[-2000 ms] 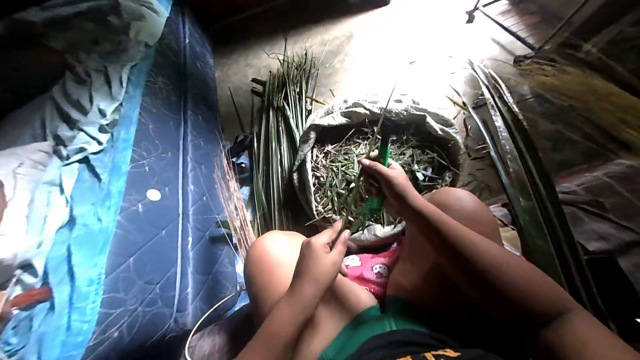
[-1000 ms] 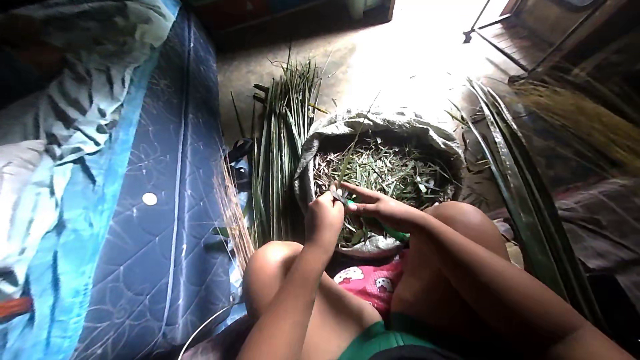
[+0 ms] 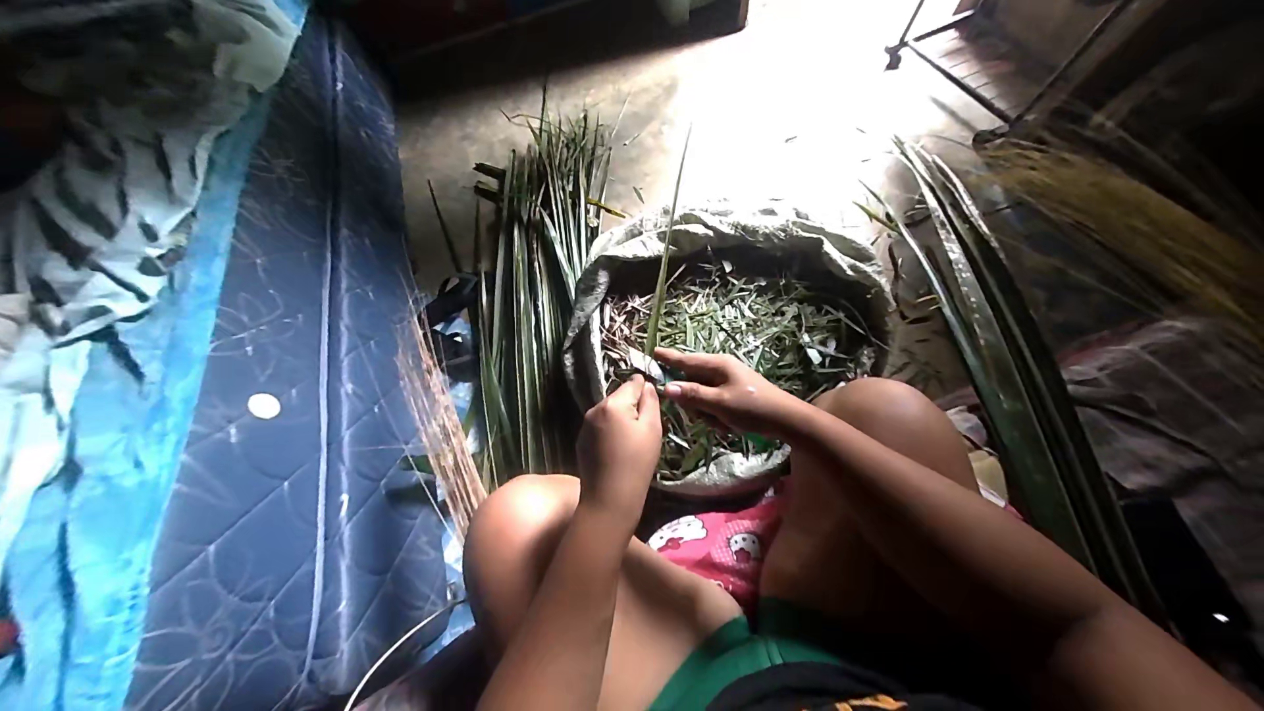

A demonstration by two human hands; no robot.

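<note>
My left hand (image 3: 622, 425) is closed on the lower end of a long green palm leaf strip (image 3: 669, 247), which points up and away over an open woven sack (image 3: 731, 229). My right hand (image 3: 726, 390) meets it at the fingertips and holds a small knife, whose pale blade (image 3: 647, 366) lies against the strip; its green handle is mostly hidden by the fingers. Short green leaf cuttings (image 3: 750, 326) fill the sack in front of my knees. A bundle of long palm leaves (image 3: 528, 326) lies left of the sack.
More long leaves (image 3: 1007, 395) lie at the right, near a heap of thin yellowish fibres (image 3: 1136, 207). A blue mattress (image 3: 247, 494) stands along the left, with thin brown sticks (image 3: 441, 434) beside it. A metal frame (image 3: 953, 74) stands at the far right.
The hands were apart two seconds ago, with the green-handled knife raised in the right hand. They are now together at the sack's near left side, and the leaf strip stands out above them.
</note>
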